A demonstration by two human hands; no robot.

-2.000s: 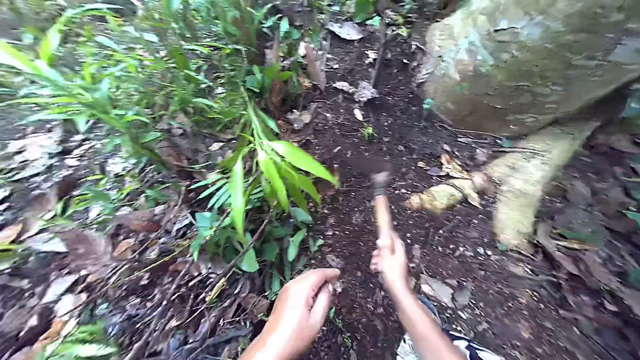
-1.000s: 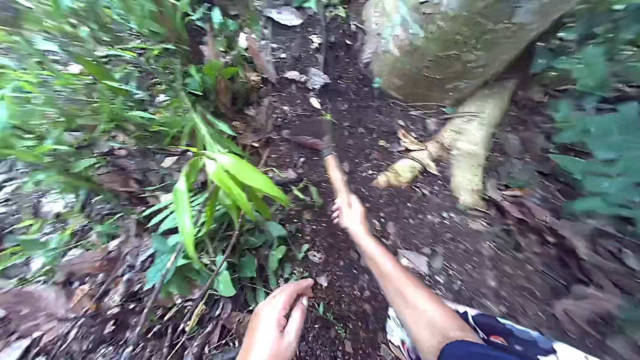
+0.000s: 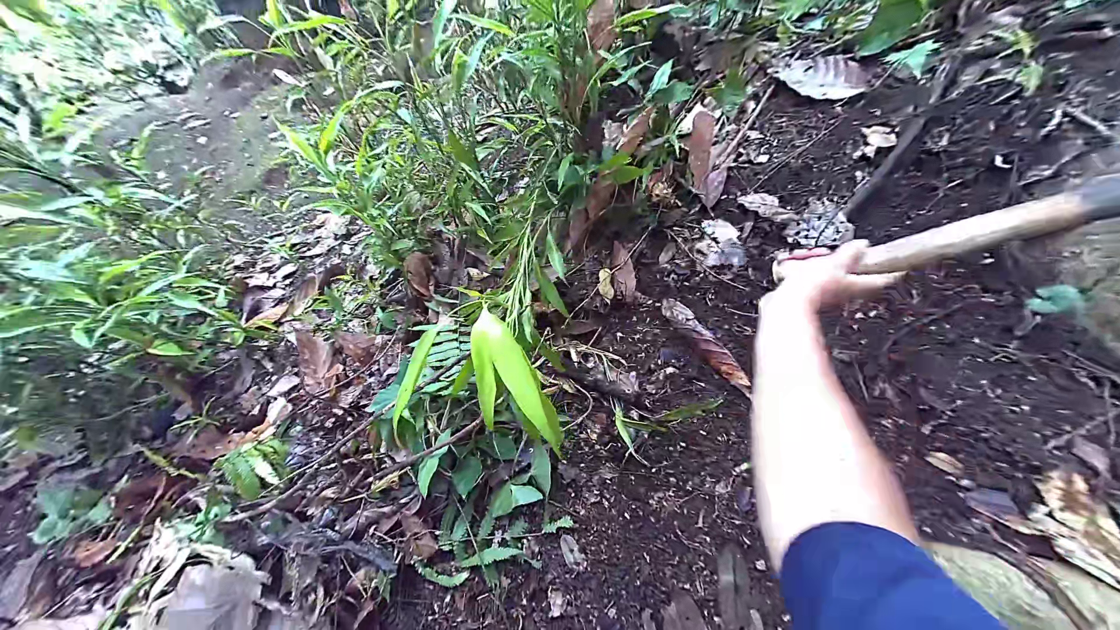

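Observation:
My right hand [image 3: 818,271] is closed around the end of a wooden tool handle [image 3: 971,234], at the right of the head view. The handle slants up to the right, where a dark metal part [image 3: 1101,196] meets it and is cut off by the frame edge, so the tool's head is hidden. Dark bare soil [image 3: 945,350] lies beneath the hand and tool. To the left, a plant with broad light-green leaves [image 3: 516,372] droops over the ground. My left hand is out of the frame.
Grassy green plants [image 3: 437,114] fill the upper left. A curled brown leaf [image 3: 707,346] lies on the soil left of my forearm. A dark stick [image 3: 901,153] slants at the upper right. Dry leaves [image 3: 206,595] lie at the lower left, and a pale root or stone [image 3: 989,577] at the lower right.
The tool, pointing up and away from me before, now points to the right. My left hand has gone out of view. The view has swung left, and the tree base is mostly out of frame.

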